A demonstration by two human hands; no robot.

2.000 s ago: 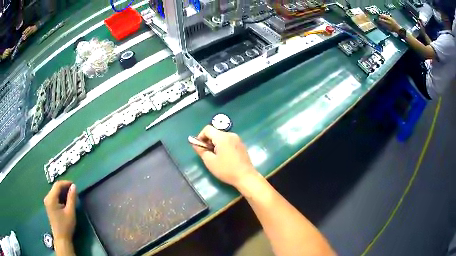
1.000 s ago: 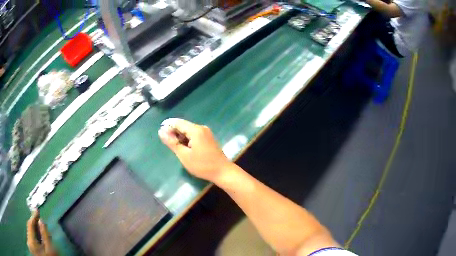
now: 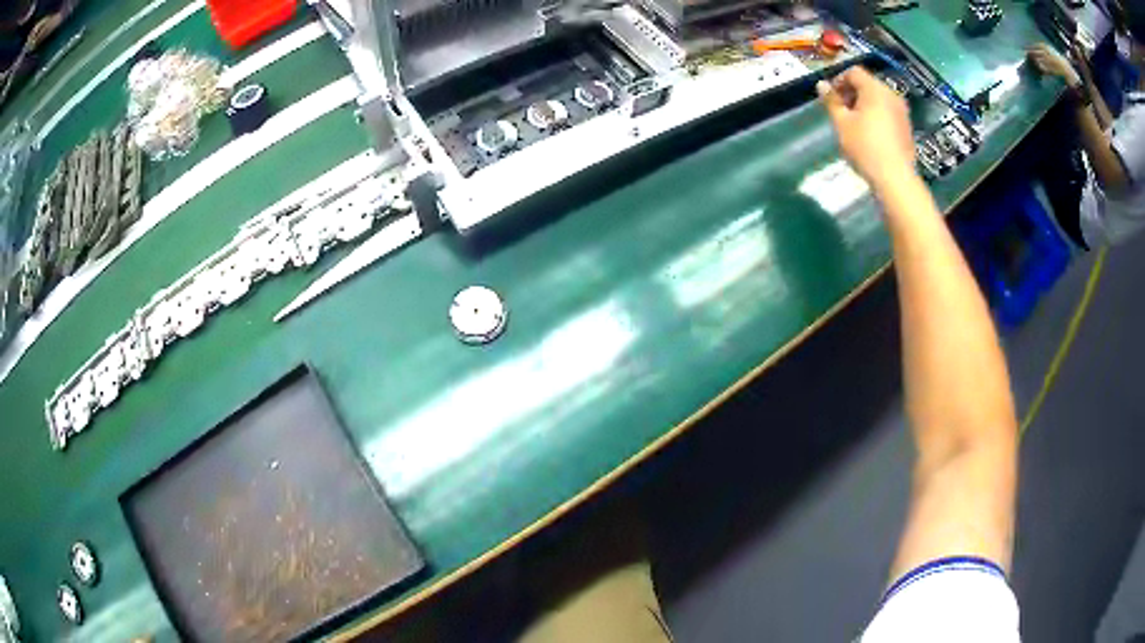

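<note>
My right hand (image 3: 866, 126) is stretched far out to the right over the bench, fingers curled together; whether they hold anything cannot be told. A loaded holder (image 3: 951, 145) lies just right of its wrist. A round unit (image 3: 478, 314), silver with a dark rim, lies flat and alone on the green bench. Two more round units (image 3: 83, 563) lie left of the black scrap tray (image 3: 239, 459), which holds fine copper-coloured wire offcuts (image 3: 270, 553). My left hand is out of the picture, apart from perhaps a sliver at the bottom edge.
A bench machine (image 3: 553, 138) stands at the back with round units in its bed. A row of silver holders (image 3: 226, 276) and a long pointed strip (image 3: 345, 266) lie behind the tray. A red bin (image 3: 251, 15) is at the far left back. Another person's arm (image 3: 1099, 126) shows far right.
My right hand has moved from near the round unit to the far right. The round unit now lies uncovered. My left hand has left the picture, and the view has shifted.
</note>
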